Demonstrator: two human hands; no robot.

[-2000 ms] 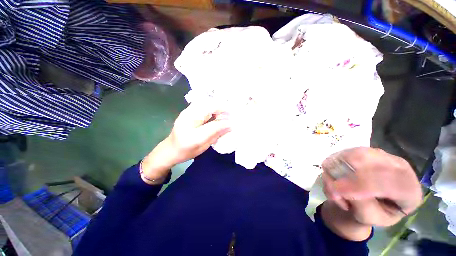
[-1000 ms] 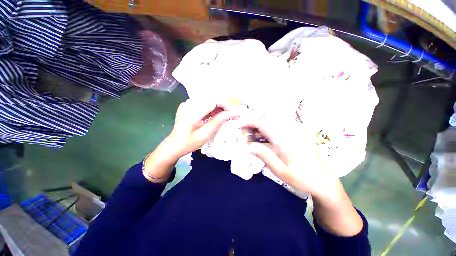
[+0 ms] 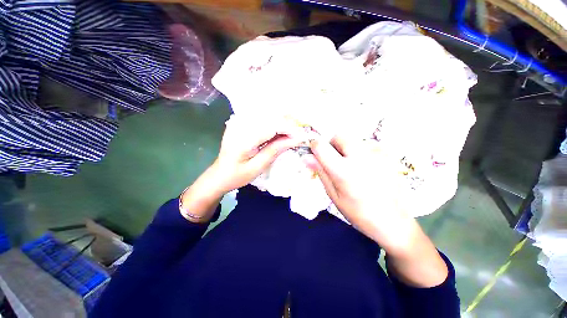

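Note:
A white floral garment lies over my lap, strongly overexposed, with small pink, yellow and dark flowers and a wavy edge near my body. My left hand pinches the cloth at the middle of the lap. My right hand is close beside it, fingertips nearly touching the left ones at the cloth. A small dark greyish thing shows between the fingertips; it may be the thread snips, but I cannot tell for sure.
Navy and white striped garments hang at the left, beside a pinkish plastic bag. Blue crates stand at lower left. A blue rail with wire hooks is at upper right. White ruffled cloth hangs at the far right.
My right hand was out at the right, off the cloth, then came in to the left hand. Since then its fingertips have moved slightly up and closer to the left ones.

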